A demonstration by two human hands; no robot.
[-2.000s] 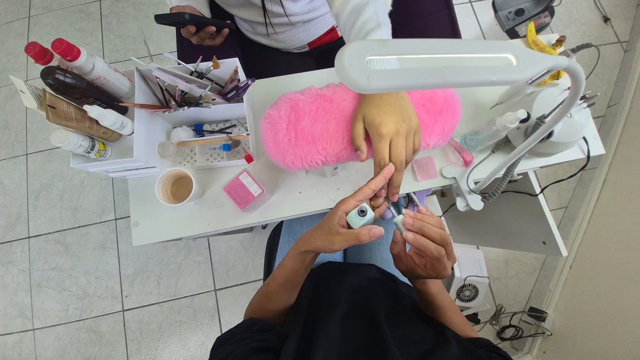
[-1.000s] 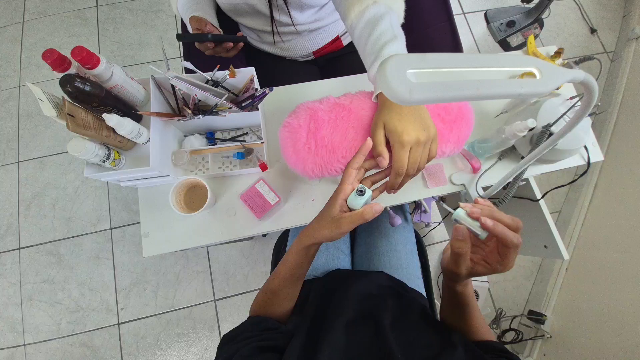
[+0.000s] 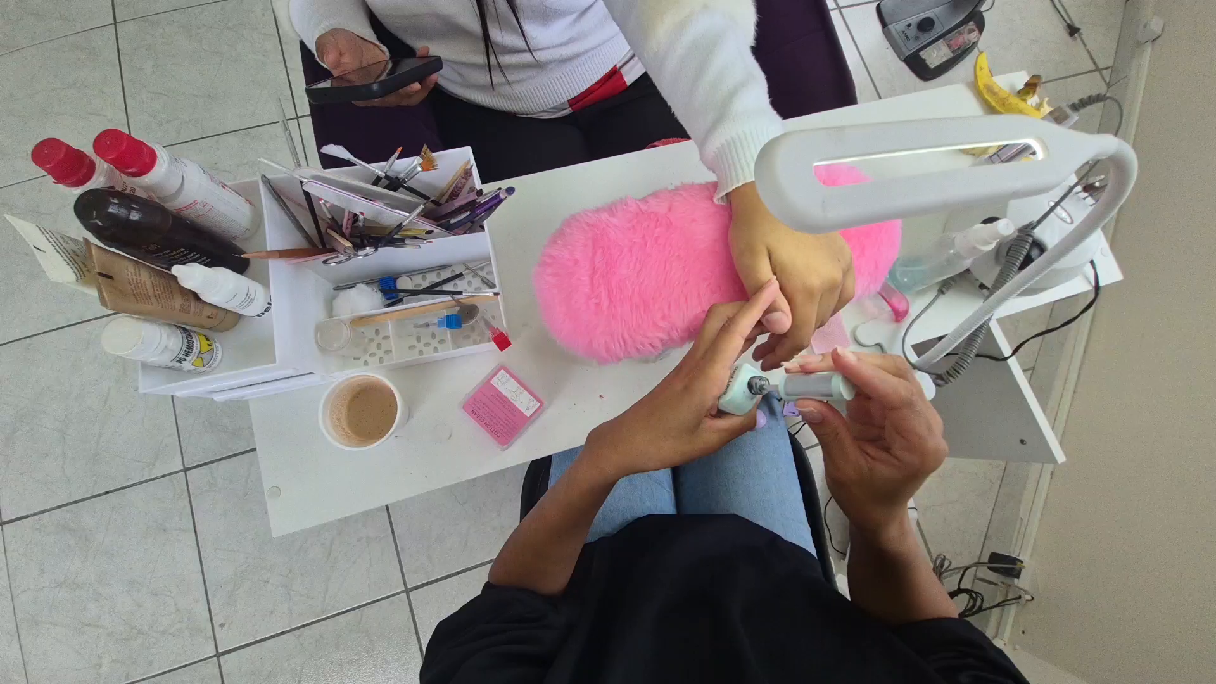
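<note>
My left hand point(image 3: 679, 404) holds a pale green nail polish bottle point(image 3: 737, 391) in the palm, its neck uncovered, while its fingers touch the fingers of another person's hand point(image 3: 796, 271). That hand lies palm down over a pink fluffy armrest point(image 3: 636, 275). The pale green cap of the polish brush point(image 3: 819, 386) is in my right hand point(image 3: 879, 423), gripped between thumb and fingers. The brush end is at the bottle's neck; whether it touches the rim I cannot tell.
A white lamp point(image 3: 912, 171) arches over the armrest. Left on the white table point(image 3: 380, 484) are a paper cup point(image 3: 364, 411), a pink square box point(image 3: 502, 406) and a white organizer point(image 3: 285, 313) with brushes and bottles. A clear spray bottle point(image 3: 936, 258) stands at right.
My right hand, apart at the right a second ago, has moved left with the brush cap to the bottle. My left hand still holds the bottle.
</note>
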